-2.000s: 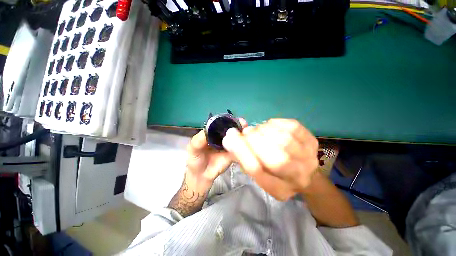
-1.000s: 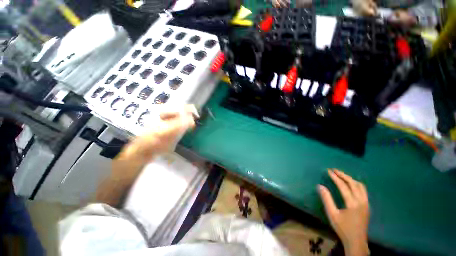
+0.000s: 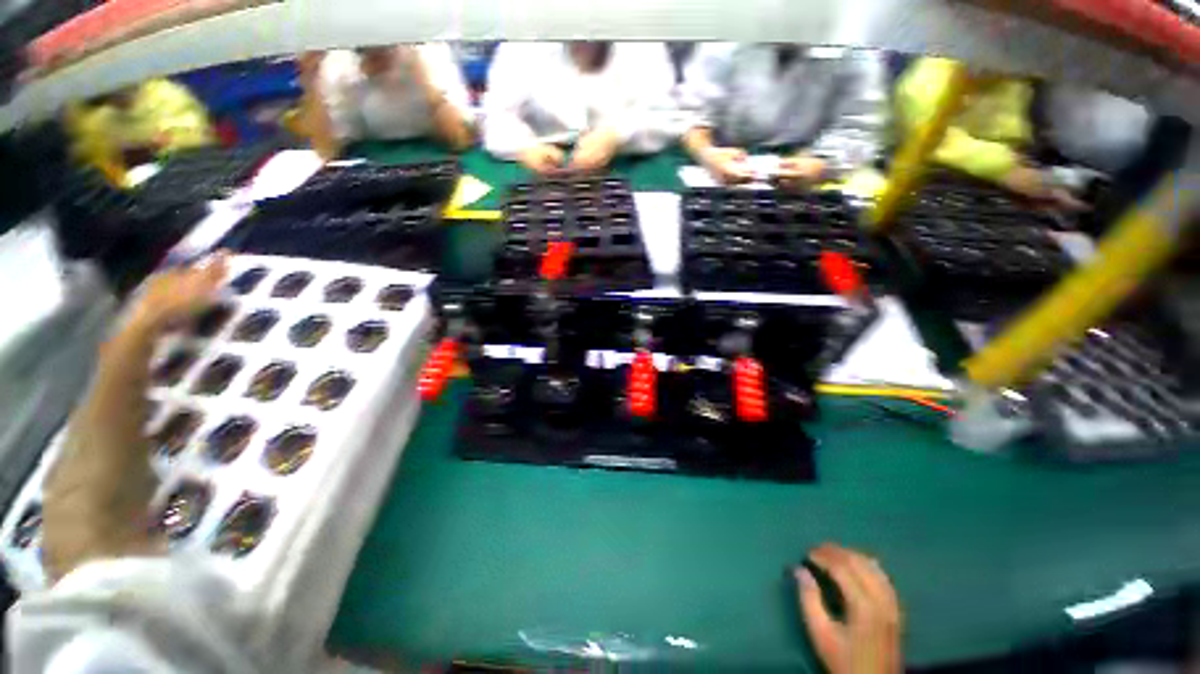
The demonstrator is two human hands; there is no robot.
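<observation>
The white foam tray [image 3: 355, 454] lies at the left, with dark round watch units [image 3: 290, 449] in its pockets. My left hand [image 3: 178, 300] is over the tray's far left corner; its fingertips are blurred and I cannot tell if they hold anything. My right hand [image 3: 858, 608] rests on the green mat near its front edge, thumb and fingers apart, with no object visible in it. The black clamping fixture [image 3: 632, 448] stands ahead, right of the tray, with red clamp grips [image 3: 641, 385] in a row.
Black blister trays [image 3: 573, 217] stand behind the fixture. Several people [image 3: 579, 99] sit opposite. A yellow post [image 3: 1066, 310] and a clear plastic tray [image 3: 1119, 388] are at the right. White paper [image 3: 882, 353] and thin cables lie beside the fixture. A pale beam crosses the top.
Two seconds ago both hands held a dark round unit over my lap; they are now apart. My left hand has moved to the tray's far corner. My view has tilted up.
</observation>
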